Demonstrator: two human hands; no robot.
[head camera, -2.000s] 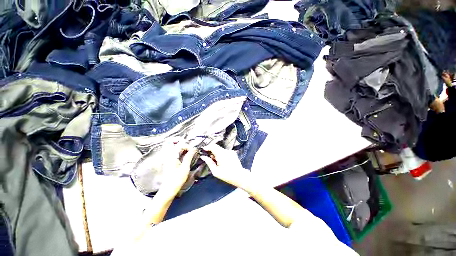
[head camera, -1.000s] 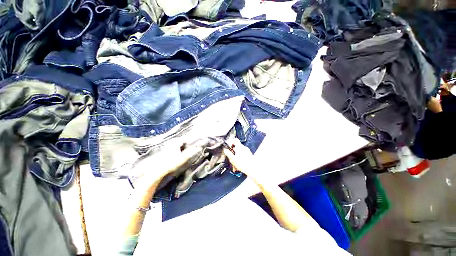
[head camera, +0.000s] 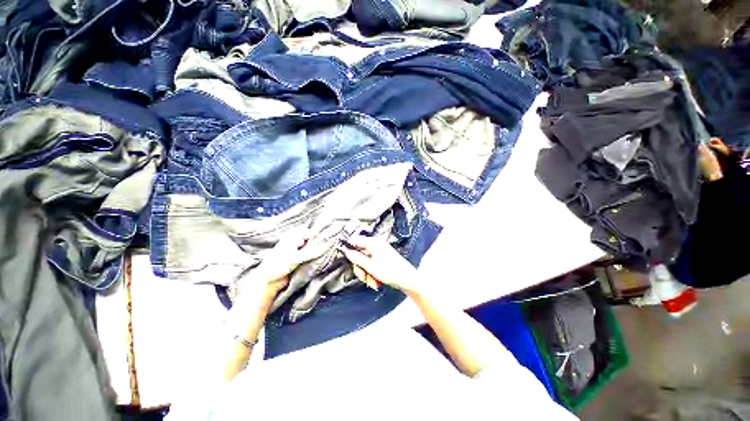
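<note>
A denim garment (head camera: 255, 152) lies in front of me, blue outside with a pale grey-beige reverse and shiny buttons along a blue band. My left hand (head camera: 288, 256) pinches the creased pale fabric at its near side. My right hand (head camera: 374, 259) pinches the same fabric just to the right, with the fingertips of both hands close together. A small dark thing shows at my right fingertips; I cannot tell what it is. A dark navy panel (head camera: 329, 325) lies flat below my hands.
More denim is heaped behind and at the left, with a grey-green garment (head camera: 49, 247) hanging over the near edge. A charcoal heap (head camera: 625, 156) lies at the right. Blue (head camera: 510, 333) and green (head camera: 613, 374) crates stand below. Another person's hand (head camera: 709, 162) shows at far right.
My right hand has moved left and in towards my left hand. The gathered pale fabric between them has shifted. The other person's hand at the right has moved.
</note>
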